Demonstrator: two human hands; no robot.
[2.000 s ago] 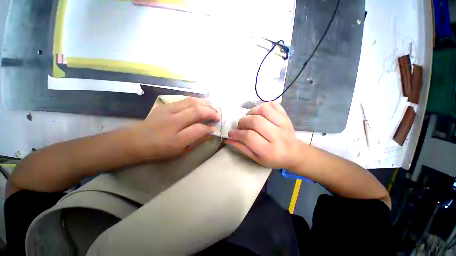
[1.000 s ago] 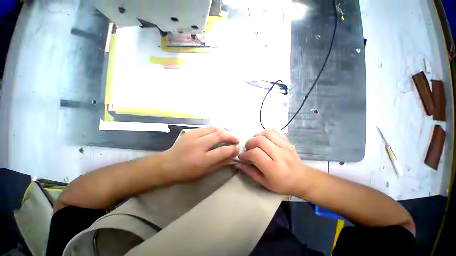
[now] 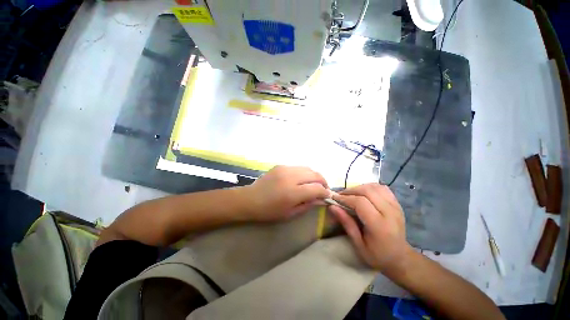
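A large beige leather-like piece lies folded over my lap and the table's front edge, with an open curved end at the lower left. My left hand and my right hand pinch its pale top edge between the fingertips, close together. A short yellow strip runs down the piece just below the fingers. Whether a fine thread is held between the fingertips cannot be told.
The white sewing machine head stands ahead over a bright guide sheet with yellow tape. Thread snips lie by a black cord. An awl and brown pieces lie right. Another beige piece is lower left.
The view has tilted up and shows more of the machine head. My hands still pinch the edge, the right hand has turned slightly, and a yellow strip now shows below the fingers.
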